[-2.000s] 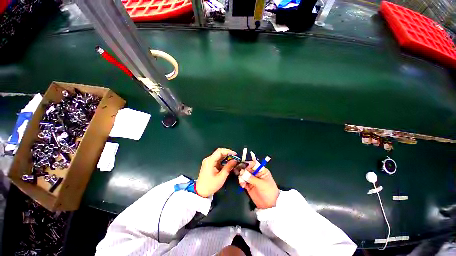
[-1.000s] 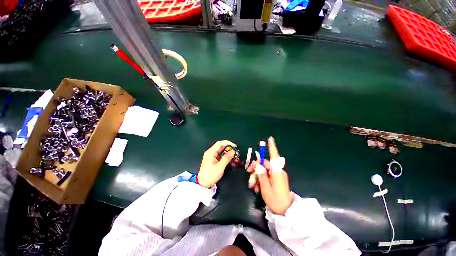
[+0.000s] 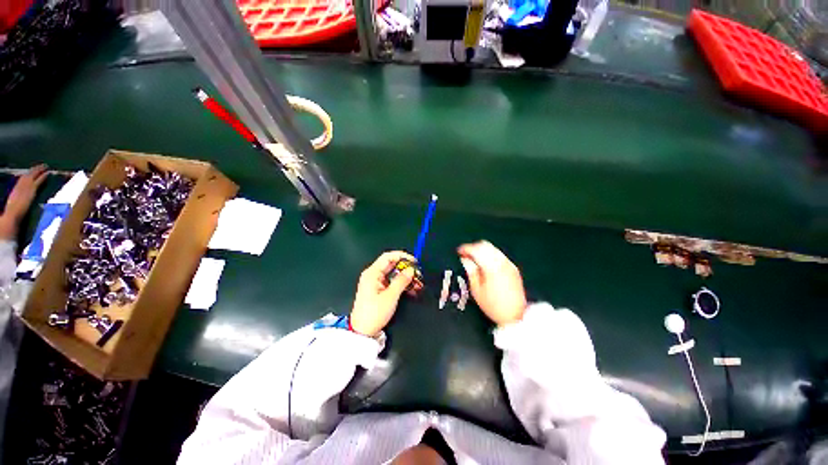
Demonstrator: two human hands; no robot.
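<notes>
My left hand (image 3: 379, 295) is shut on a small black unit (image 3: 406, 269) with a yellow spot, held between thumb and fingers. The slim blue pen-like tool (image 3: 426, 227) lies just beyond it, its lower end close to the unit. My right hand (image 3: 496, 283) is to the right with fingers curled and fingertips together; whether something small is between them cannot be told. Two pale strip parts, a left one (image 3: 446, 289) and a right one (image 3: 462, 293), lie on the green surface (image 3: 545, 300) between my hands.
A cardboard box (image 3: 136, 313) of metal parts stands left, with white sheets (image 3: 244, 226) beside it. Another person's hand (image 3: 25, 189) is at far left. A metal post (image 3: 245, 91) slants down nearby. A white pad (image 3: 674, 322), its cable and a ring part (image 3: 705, 302) are right.
The blue tool has left my right hand and now lies beyond my left hand. My right fingers have curled in, uncovering the strips. Another person's hand has appeared at far left.
</notes>
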